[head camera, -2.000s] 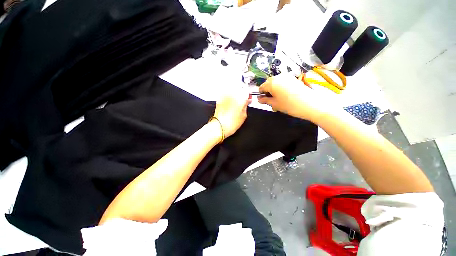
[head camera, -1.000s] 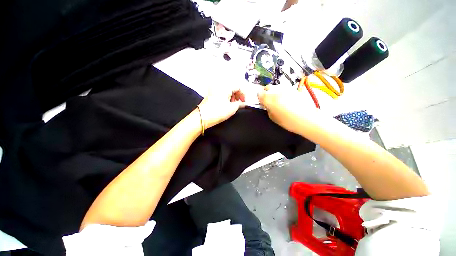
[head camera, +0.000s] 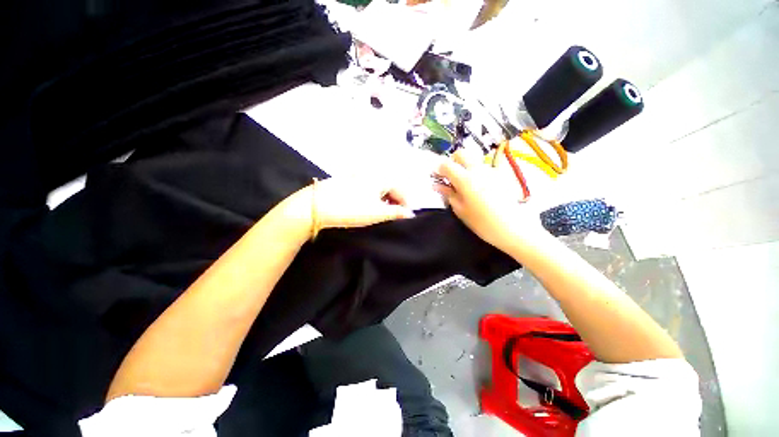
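Observation:
A black garment piece (head camera: 282, 247) lies over the table edge and towards my lap. My left hand (head camera: 363, 201) rests on its upper edge, fingers bent, with the fingertips at the cloth; the overexposed light hides the exact grip. My right hand (head camera: 461, 189) is just to the right, a small gap away, fingers curled in with a small dark thing at the fingertips. No needle or thread can be made out.
A stack of black pieces (head camera: 188, 77) lies at the upper left. Small notions (head camera: 440, 115), orange-yellow scissors (head camera: 542, 155), two black thread cones (head camera: 562, 87) and a blue patterned pouch (head camera: 579, 217) are at the right. A red stool (head camera: 530, 371) stands below.
My hands have parted from fingertips close together to a small gap. My left hand has moved left and down in the picture. The view has shifted slightly.

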